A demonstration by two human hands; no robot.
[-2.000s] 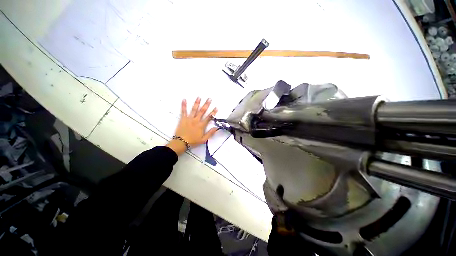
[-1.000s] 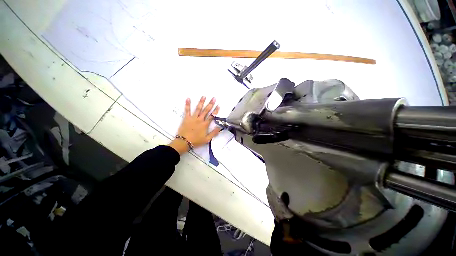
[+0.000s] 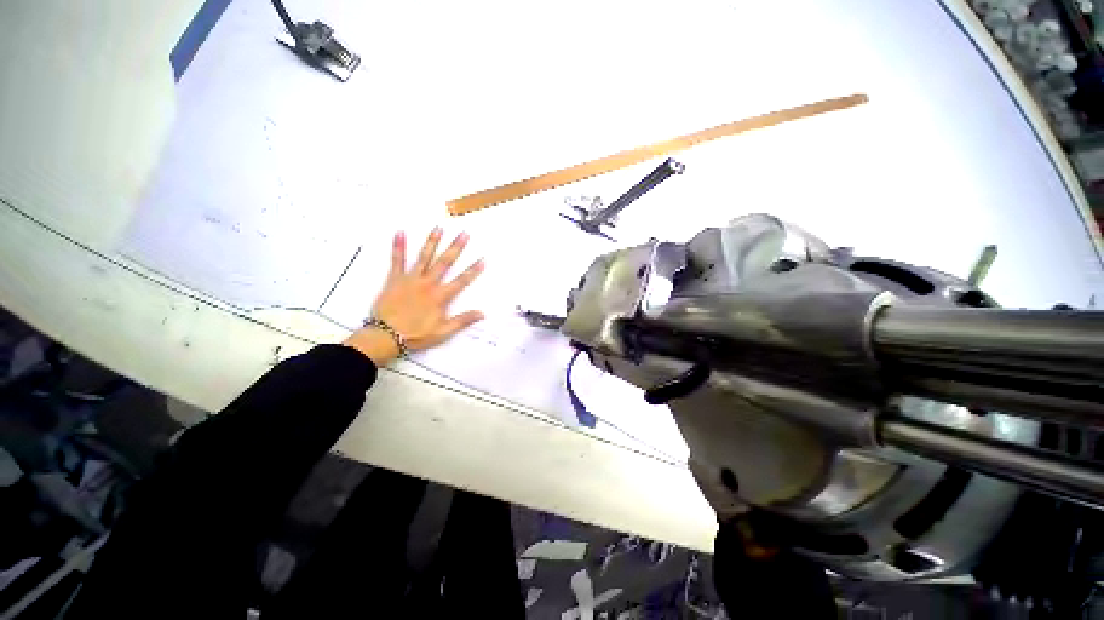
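Note:
The large grey metal cutting machine [image 3: 775, 363] stands on the right over the white marker paper [image 3: 484, 109], its small dark front tip touching or just over the paper. My left hand [image 3: 421, 303] lies flat on the paper to the left of that tip, fingers spread, holding nothing. A bracelet and black sleeve show at its wrist. A narrow blue strip of fabric [image 3: 579, 397] shows at a cut in the paper below the machine's front. My right hand cannot be made out; the machine's lower side is dark.
A long orange-brown wooden strip [image 3: 654, 154] lies beyond the machine. A metal clamp [image 3: 596, 216] stands near it, another [image 3: 321, 51] at the upper left. The cream table edge [image 3: 424, 446] curves along the front. Scraps [image 3: 569, 581] lie on the floor below.
The view has turned, so the wooden strip now slants and a second clamp shows at upper left. My left hand has moved left, away from the machine's tip.

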